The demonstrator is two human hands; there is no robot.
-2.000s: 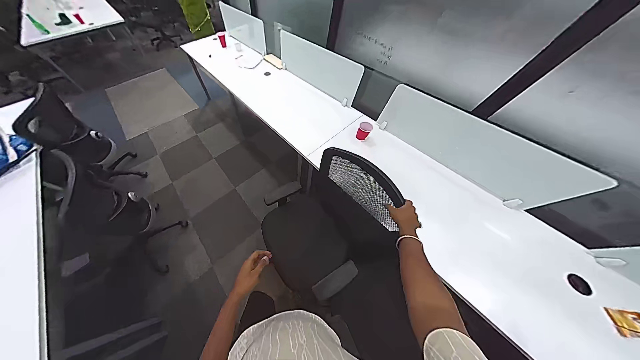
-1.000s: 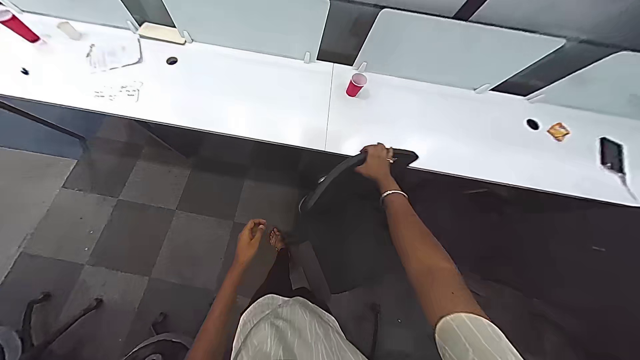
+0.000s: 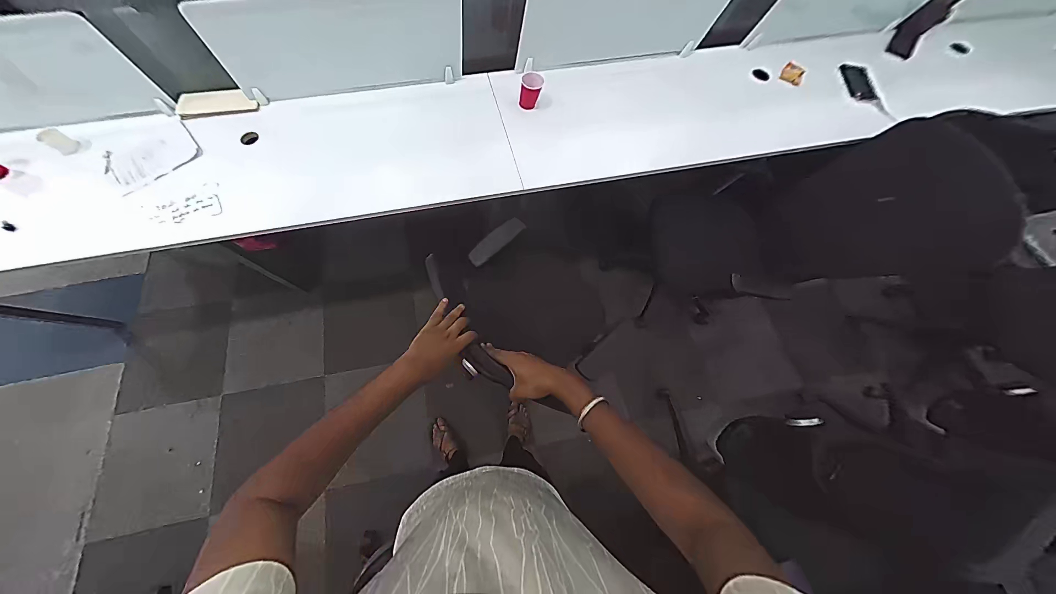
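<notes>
Below the desk's front edge stands a black office chair, its dark seat (image 3: 536, 289) facing the desk and its top rim (image 3: 492, 365) nearest my body. My right hand (image 3: 532, 375) is closed around that rim, with a pale bangle at the wrist. Just left of it, my left hand (image 3: 441, 337) rests on the left part of the backrest with its fingers spread. A grey armrest (image 3: 497, 242) shows beyond the hands. The chair's base is mostly hidden in shadow.
A long white desk (image 3: 371, 157) with frosted dividers (image 3: 330, 41) runs across the front. On it are a red cup (image 3: 531, 91), a phone (image 3: 859, 82), a small orange packet (image 3: 792, 73) and papers (image 3: 153, 161). More black chairs (image 3: 899, 198) stand at right.
My left hand has come from beside my body onto the chair's backrest. The chair, held by my right hand, has moved back from the desk edge and turned. The view has swung.
</notes>
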